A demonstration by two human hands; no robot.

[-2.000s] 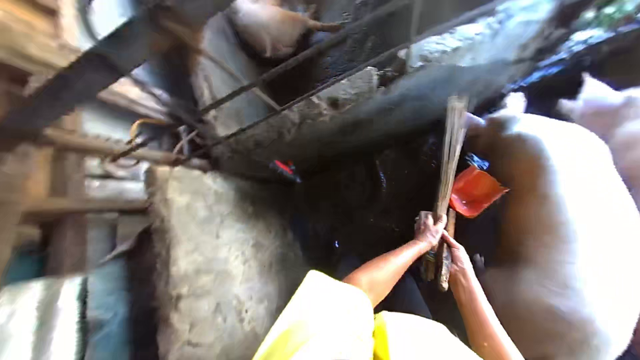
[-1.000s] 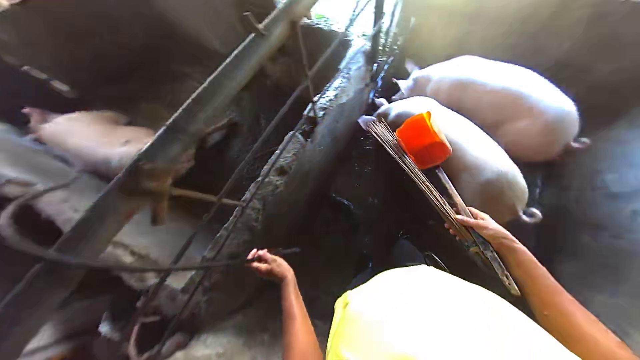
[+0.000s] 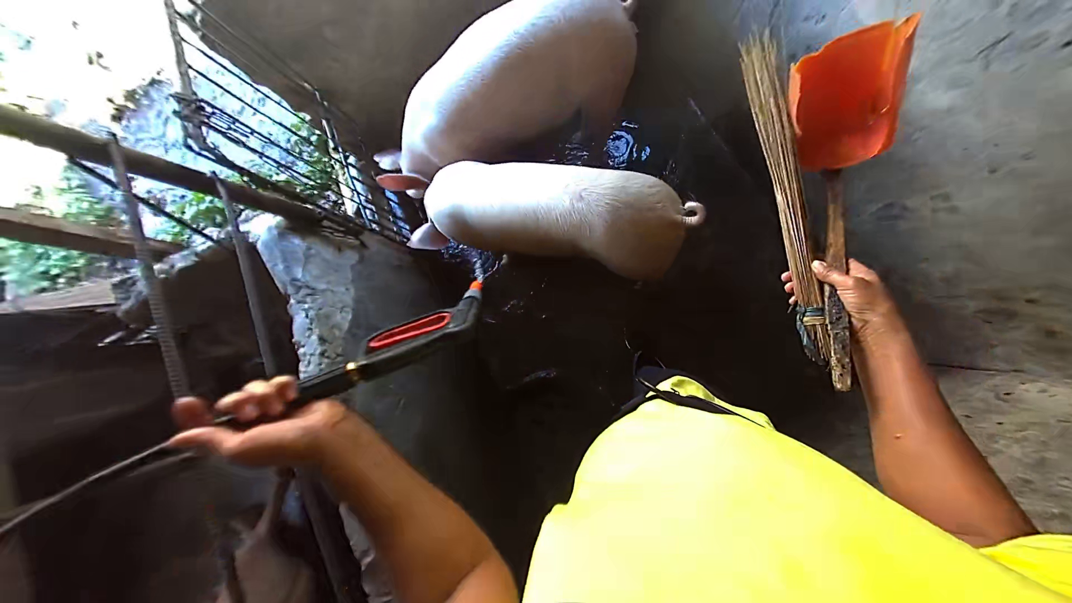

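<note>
My left hand [image 3: 260, 423] is closed around the rear end of a black spray gun [image 3: 410, 342] with a red-lined handle and an orange nozzle tip; a thin hose [image 3: 92, 479] trails from it to the lower left. A little water shows at the nozzle, near the heads of two pigs. My right hand [image 3: 854, 301] grips a stick broom [image 3: 779, 159] together with the wooden handle of an orange scoop [image 3: 850, 96], both pointing up and away from me. The smaller pig [image 3: 561, 209] stands in front of the larger pig [image 3: 519, 84].
A metal-bar fence [image 3: 260, 126] and a rough concrete wall [image 3: 314, 285] run along the left. Behind the bars at the lower left is part of another pig [image 3: 268, 569]. The dark floor [image 3: 553, 335] is wet. A grey concrete surface [image 3: 980, 209] lies at the right.
The broom and scoop, in both hands two seconds ago, are now in my right hand alone. My left hand now holds the spray gun, which was not plainly visible before. The view has turned.
</note>
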